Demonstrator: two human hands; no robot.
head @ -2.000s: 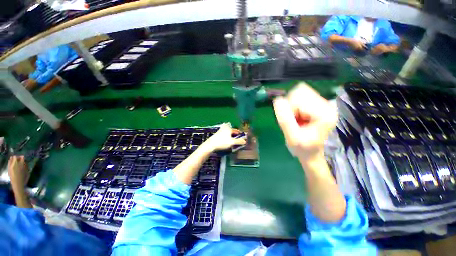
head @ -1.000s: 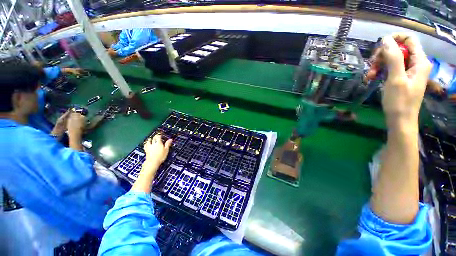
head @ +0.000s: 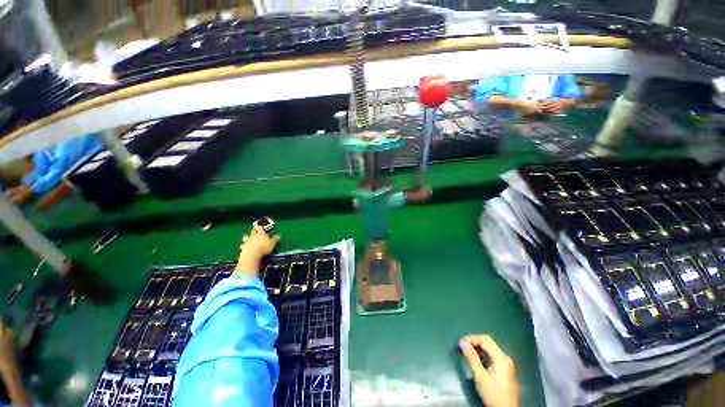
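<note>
My left hand [head: 257, 246] reaches over the tray's back edge, its fingertips at a small dark piece with a pale rim [head: 265, 224] on the green mat; I cannot tell whether it is gripped. My right hand [head: 490, 369] is low over the mat at right, fingers curled, and nothing shows in it. The green press [head: 377, 208] stands between and beyond my hands. Its lever with the red ball knob [head: 434, 91] stands upright, untouched. The brown fixture [head: 381, 279] under the ram holds no visible phone part. The black blister tray [head: 322, 302] holds rows of phone parts, partly hidden by my left sleeve.
Stacked black trays [head: 628, 238] with ragged white sheets [head: 529, 274] lie at right. A white-edged shelf [head: 302, 75] with trays crosses above the bench. Small loose parts lie at far left. Blue-sleeved people sit across the bench, and another person's hand shows at the left edge.
My right hand has let go of the red knob and come down to the mat. My left hand has moved from the tray's parts to the loose piece beyond it. The view has turned right.
</note>
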